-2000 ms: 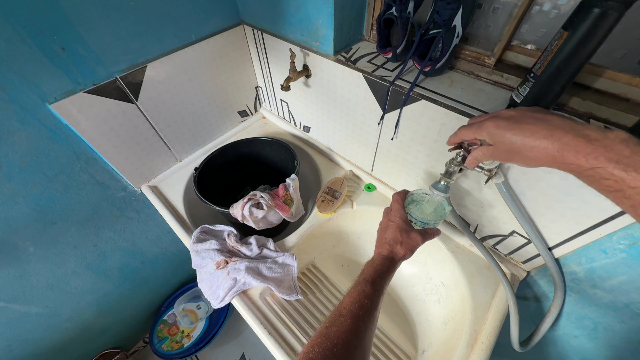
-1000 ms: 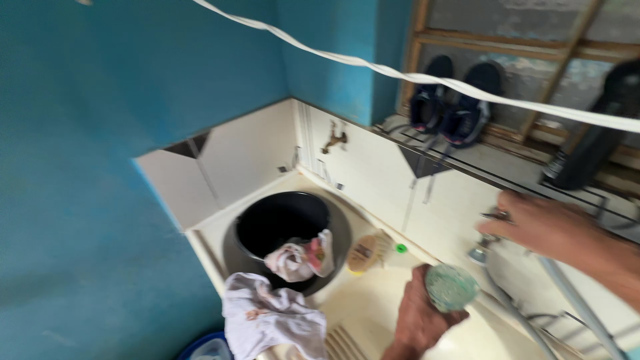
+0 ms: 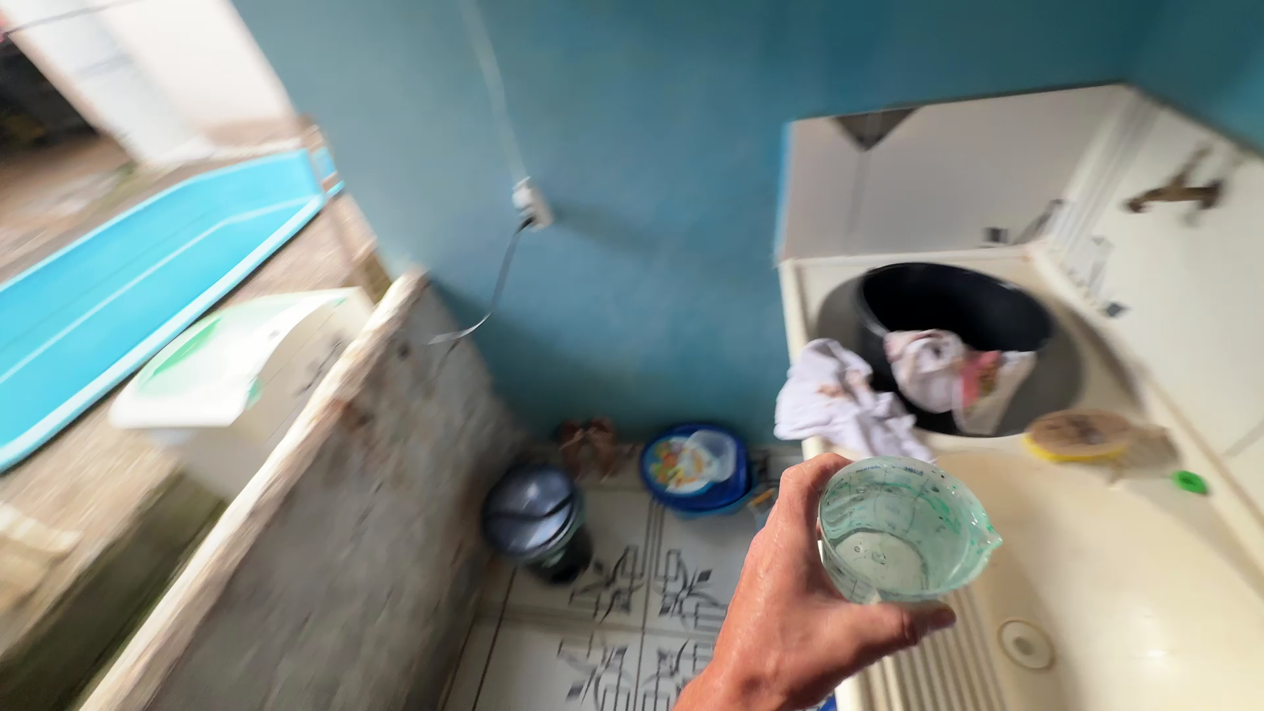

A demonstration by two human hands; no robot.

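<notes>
My left hand (image 3: 795, 602) grips a clear plastic measuring cup (image 3: 904, 528) with a pouring spout; it holds liquid and green residue clings to its wall. The cup is above the ribbed washboard of a cream laundry sink (image 3: 1116, 553). My right hand is out of view. Behind the cup, a black bucket (image 3: 953, 306) stands in the sink's left basin with a stained white cloth (image 3: 928, 365) over its rim. Another white cloth (image 3: 844, 395) drapes over the sink's edge. A scrub brush (image 3: 1081, 434) and a green cap (image 3: 1191, 482) lie on the ledge.
A brass tap (image 3: 1175, 195) is on the tiled wall. On the floor are a blue tub (image 3: 696, 469), a dark bin (image 3: 533, 513) and sandals (image 3: 590, 446). A rough low wall (image 3: 375, 494) runs at left, with a white lidded container (image 3: 247, 365) and a pool (image 3: 148, 286) beyond.
The view has swung far left. My right hand, earlier at the sink's tap, is out of view. My left hand still grips the cup, now nearer the sink's front left edge.
</notes>
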